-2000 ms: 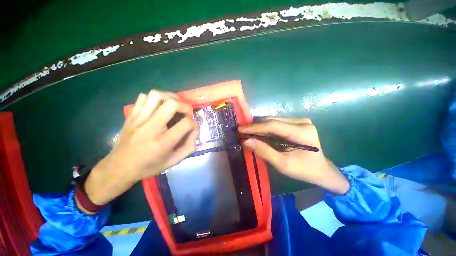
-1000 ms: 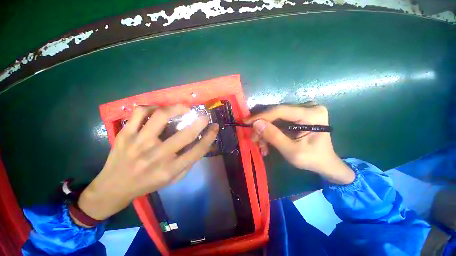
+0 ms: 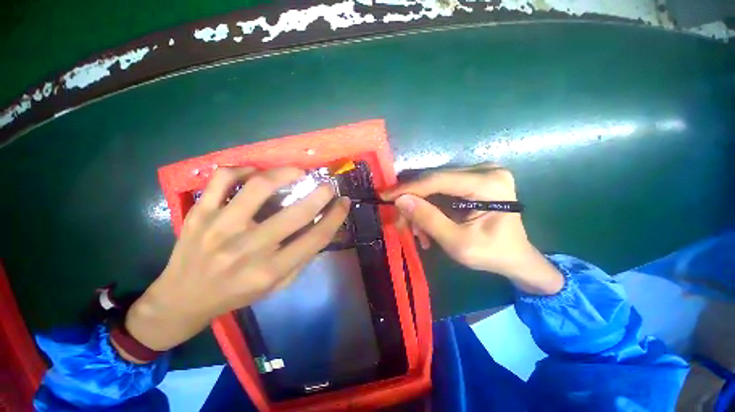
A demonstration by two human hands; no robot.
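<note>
An open tablet (image 3: 314, 306) with a large pale battery area lies in a red foam tray (image 3: 274, 145). A small orange-yellow strip (image 3: 346, 167) shows near its top right corner. My left hand (image 3: 242, 241) lies spread over the upper part, its fingertips on the board near the top right; it hides much of the board, and no held part shows under it. My right hand (image 3: 471, 221) holds black tweezers (image 3: 487, 206) with pale lettering. Their tip points left over the tray's right side into the tablet's upper right edge, close to my left fingertips. Anything at the tip is too small to tell.
The tray lies on a glossy green bench (image 3: 500, 105). A rail with chipped white paint (image 3: 274, 26) crosses the far side. Another red foam piece (image 3: 16, 338) is at the left edge. Blue cloth shows at the right edge.
Since two seconds ago, my left hand has opened from a pinch and spread over the board. The tweezers have swung from slanting to nearly level. Over the last second the right hand shifted slightly left.
</note>
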